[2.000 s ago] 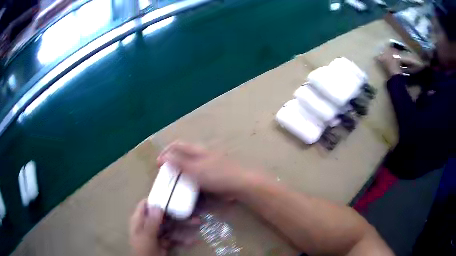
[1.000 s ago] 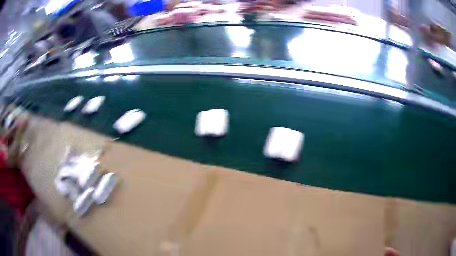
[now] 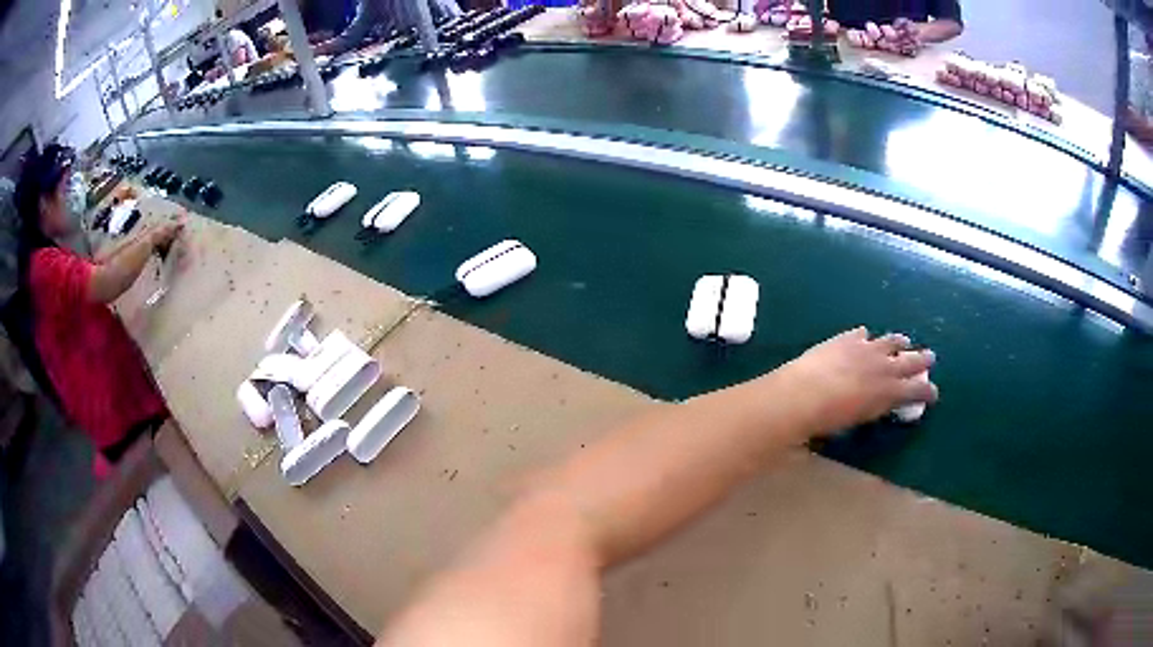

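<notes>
My left hand reaches out over the green belt from the bottom of the view. Its fingers are closed around a white case, which is mostly hidden under them. Another white case with a black centre seam lies on the belt to the left of the hand, untouched. A blurred skin-toned patch at the bottom right corner may be my right hand; its fingers and anything in it cannot be made out.
More white cases lie spaced along the green belt. Open white shells lie in a loose group on the cardboard bench. A carton of white parts stands lower left. A person in red works at far left. A metal rail runs behind.
The view has swung left, away from the case pile. The case earlier between both hands is out of sight there; my left arm now extends over the belt, its hand on a case.
</notes>
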